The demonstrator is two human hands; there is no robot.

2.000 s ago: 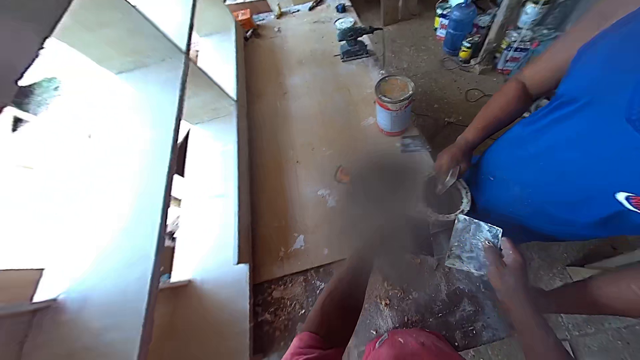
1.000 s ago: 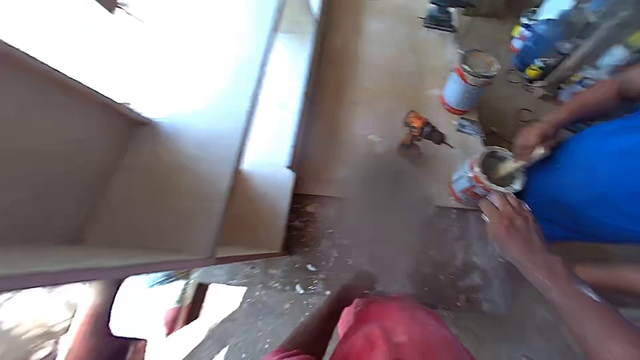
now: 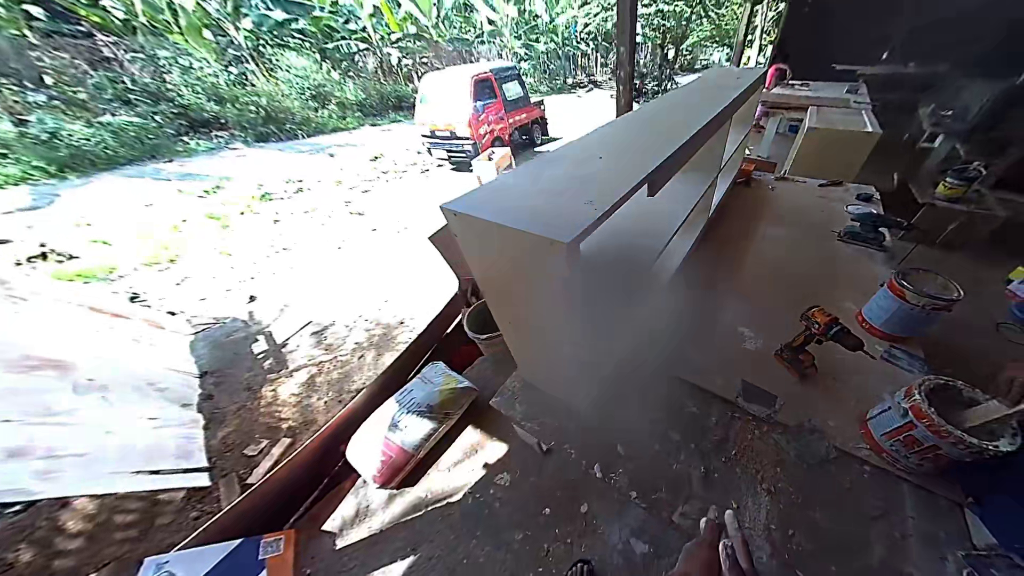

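Note:
One hand, apparently my left hand (image 3: 714,548), enters at the bottom edge, its pale-smeared fingers extended and slightly apart. No object shows in it, though its lower part is cut off. It is above the dark, debris-strewn floor, nearest a small flat plate (image 3: 758,398) at the board's edge. My right hand is out of sight. An orange and black cordless drill (image 3: 818,340) lies on the wooden board (image 3: 744,272). Right of it stand an open metal can (image 3: 908,304) and a smeared can (image 3: 920,424) with a stick (image 3: 988,412) in it, beside a co-worker's partly visible hand.
A long pale cabinet carcass (image 3: 544,184) runs away from me, its near end blurred. A power sander (image 3: 864,230) rests farther back on the board. A filled sack (image 3: 412,424) and a bucket (image 3: 482,320) are at left. Outside stands a red and white vehicle (image 3: 484,112).
The view has swung left and up toward the outdoors. The co-worker's hand that was against the smeared can one second ago no longer shows there.

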